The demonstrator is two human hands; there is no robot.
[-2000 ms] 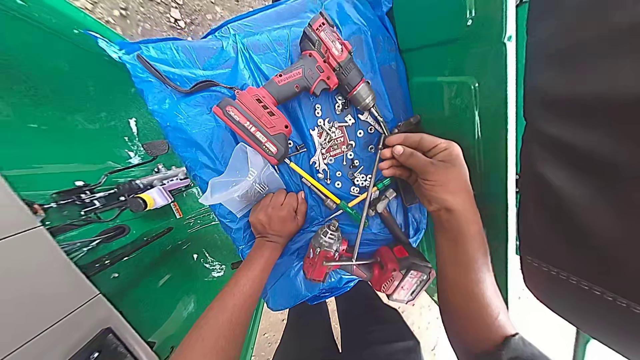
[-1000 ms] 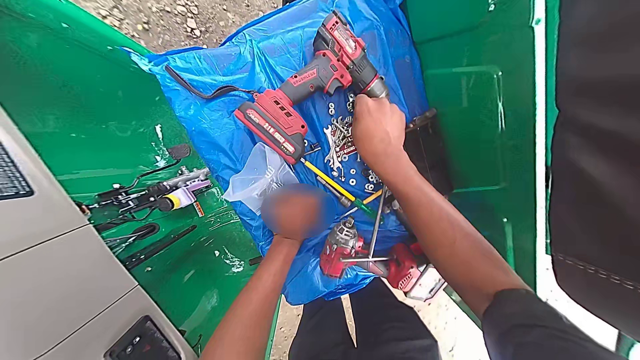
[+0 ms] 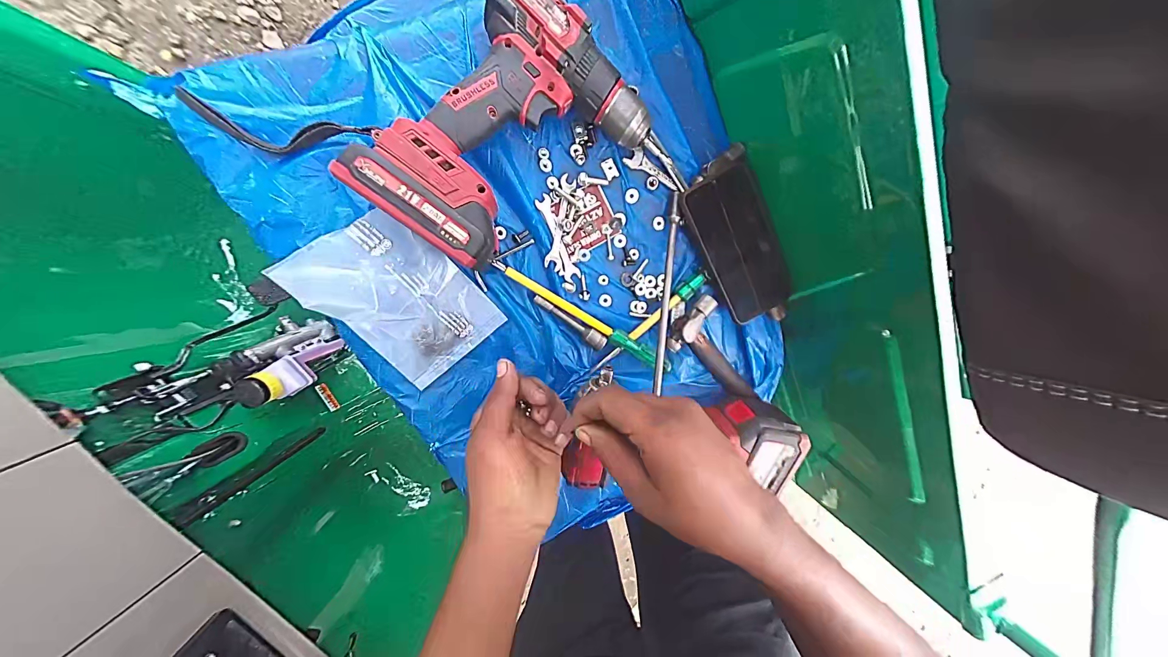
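My left hand (image 3: 516, 447) is palm up at the lower middle, its fingers curled around a small dark metal part (image 3: 525, 408). My right hand (image 3: 671, 456) meets its fingertips, thumb and forefinger pinched together; whatever lies between them is too small to tell. Both hands are over the near end of a blue plastic sheet (image 3: 520, 356), partly hiding a red impact driver (image 3: 584, 464). A long metal rod (image 3: 669, 292) lies just beyond my right hand. Beyond my left hand is a clear plastic bag (image 3: 392, 292). Loose washers (image 3: 631, 195), bolts and open-end wrenches (image 3: 557, 237) lie farther up.
A red and black cordless drill (image 3: 484, 100) lies across the sheet's far part. Yellow-shafted screwdrivers with green ends (image 3: 566, 301), a hammer (image 3: 698, 319) and a black phone-like device (image 3: 737, 237) lie around the hardware. Green panels (image 3: 849, 228) flank the sheet, with a black seat-like pad (image 3: 1049, 228) at right.
My right hand has moved from beside the drill's chuck down to my left hand. My left hand, a fist palm down two seconds ago, is now turned palm up. The view has moved closer.
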